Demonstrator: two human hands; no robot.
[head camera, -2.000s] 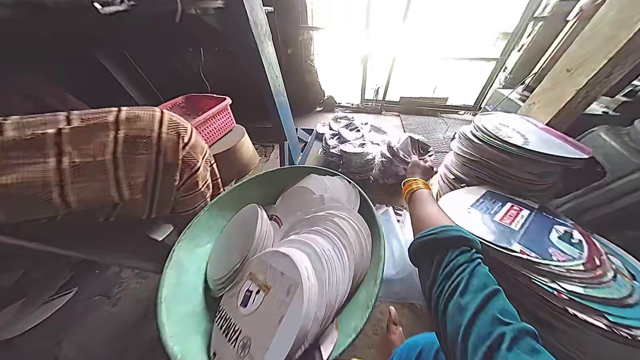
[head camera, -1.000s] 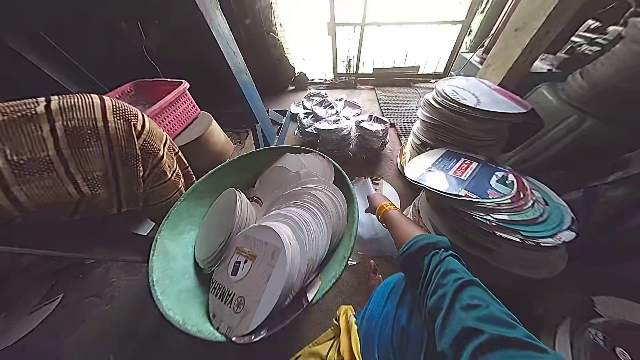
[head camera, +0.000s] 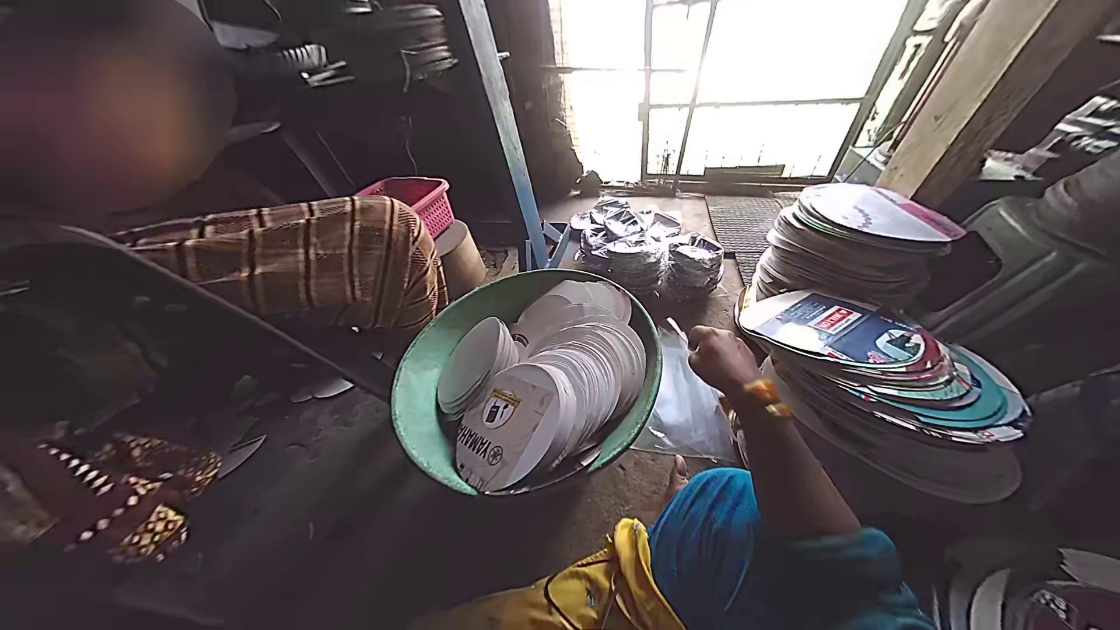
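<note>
My right hand (head camera: 723, 359), with orange bangles at the wrist, has its fingers closed on the upper edge of a clear plastic bag (head camera: 687, 407) on the floor. The bag lies between a green round basin (head camera: 411, 398) and the stacks at the right. Many white paper discs (head camera: 604, 350) stand on edge in the basin, and a printed disc (head camera: 507, 429) leans at their front. My left hand is not in view. Beyond my right hand sit several plastic-wrapped bundles of discs (head camera: 634, 254).
At the right rise a tall stack of discs (head camera: 840, 254) and a stack of printed discs (head camera: 884, 350). A person in brown plaid cloth (head camera: 306, 254) sits at the left, near a pink basket (head camera: 429, 206). A blue-painted post (head camera: 507, 131) stands behind the basin.
My right hand was at the wrapped bundles two seconds ago, then came back toward me to the plastic bag. It now grips the bag's upper edge.
</note>
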